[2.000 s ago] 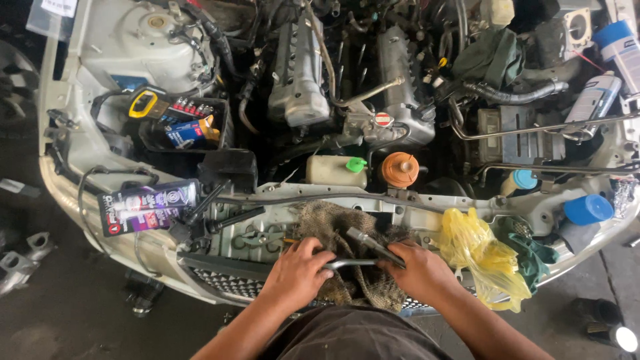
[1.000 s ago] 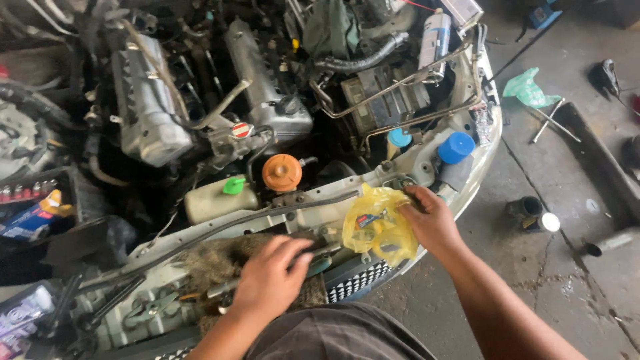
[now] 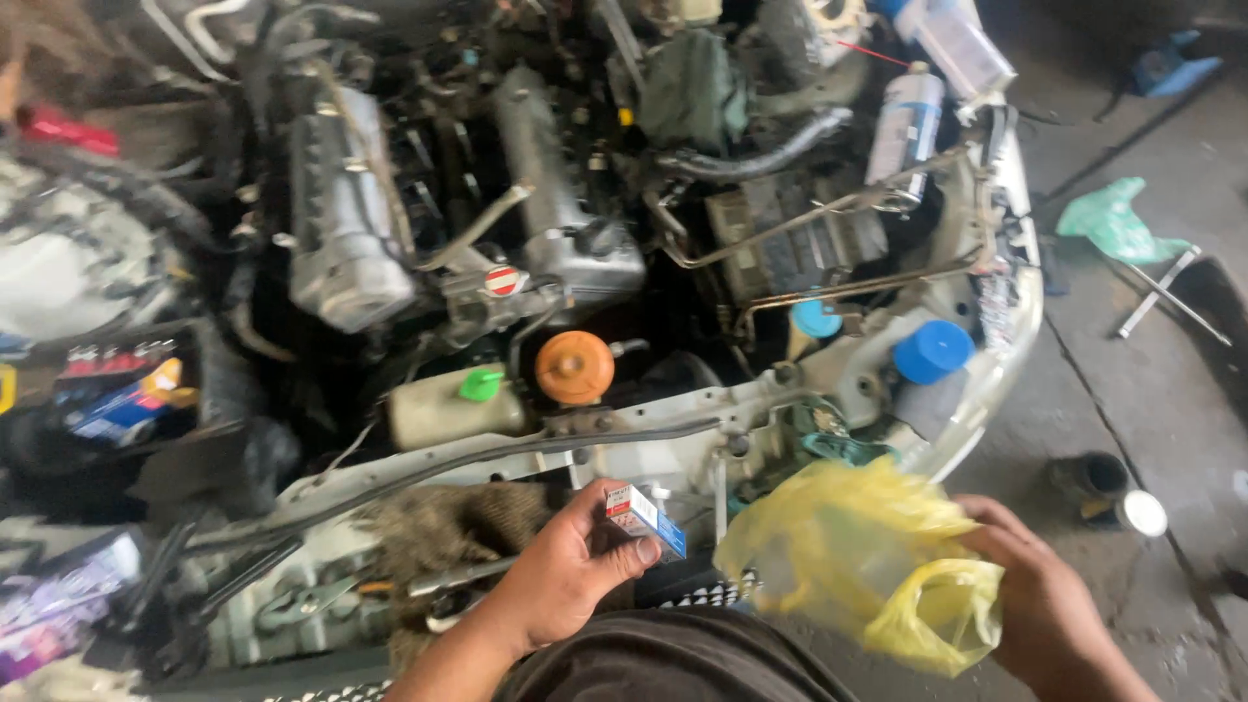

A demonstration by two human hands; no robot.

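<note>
Between its thumb and fingers, my left hand (image 3: pixel 570 561) grips a small printed cardboard box (image 3: pixel 645 522), just in front of the car's front crossmember (image 3: pixel 634 429). My right hand (image 3: pixel 1038 585) holds a thin yellow plastic bag (image 3: pixel 848 556) by its right side; the bag hides part of the fingers, and its contents cannot be made out. Left of the box, a brown burlap cloth (image 3: pixel 478 526) lies over the front edge, with a metal tool handle (image 3: pixel 458 577) on it. Farther left are pliers (image 3: pixel 307 604).
Beyond the crossmember are an orange cap (image 3: pixel 575 367), a reservoir with a green cap (image 3: pixel 453 408) and an engine cover (image 3: pixel 351 234). A blue cap (image 3: pixel 933 351) and a spray can (image 3: pixel 905 136) stand on the right. A cross wrench (image 3: pixel 1155 292) lies on the floor.
The metal tool both hands held two seconds ago is out of them. My right hand has lifted the yellow bag from the front edge, and the small box is now in my left hand. The view has shifted right.
</note>
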